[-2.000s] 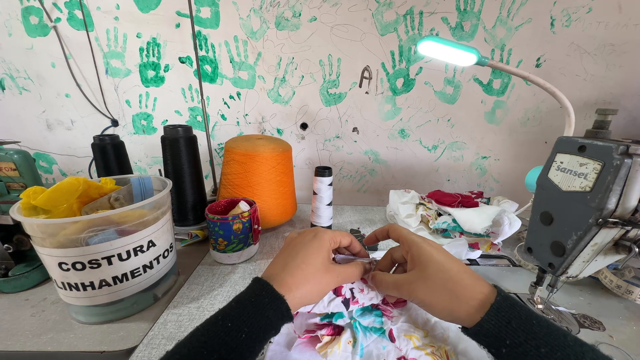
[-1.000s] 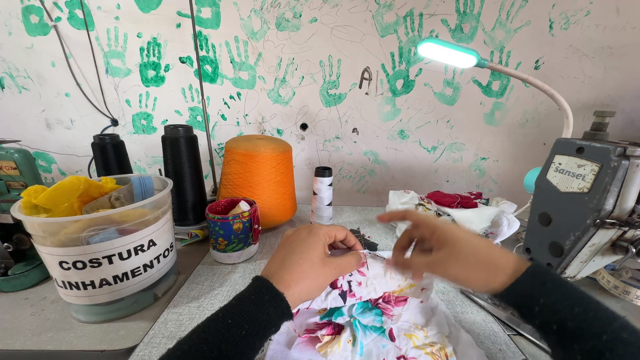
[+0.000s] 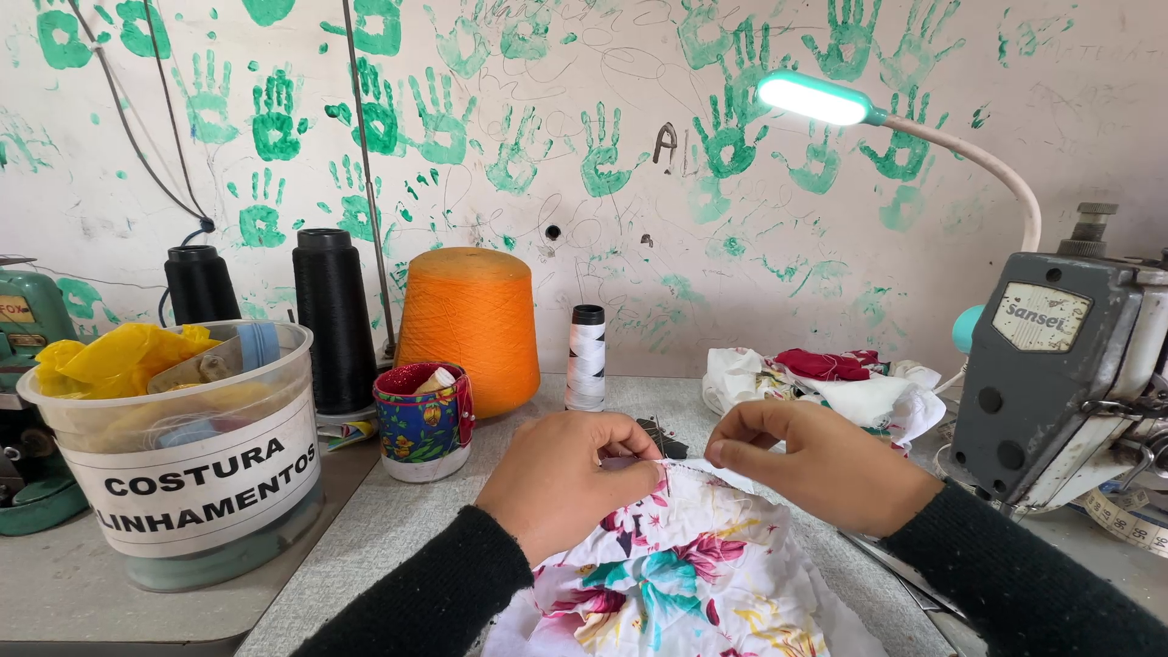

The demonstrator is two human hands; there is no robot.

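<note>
White cloth with a floral print hangs in folds at the lower middle. My left hand pinches its upper edge between thumb and fingers. Just right of it, my right hand has thumb and forefinger brought together close to the same edge; whether a needle, thread or bit of cloth is between them cannot be told. A dark seam or thread line runs along the edge between the two hands. A small dark item lies on the table behind the fingers.
A grey sewing machine stands right, with a measuring tape beside it. Crumpled fabric, a white thread spool and an orange cone are behind. A fabric-covered cup and plastic tub stand left.
My right hand has gone from touching the cloth beside my left hand to moving above it, blurred, and is now lower and close to the edge. My left hand has kept its pinch.
</note>
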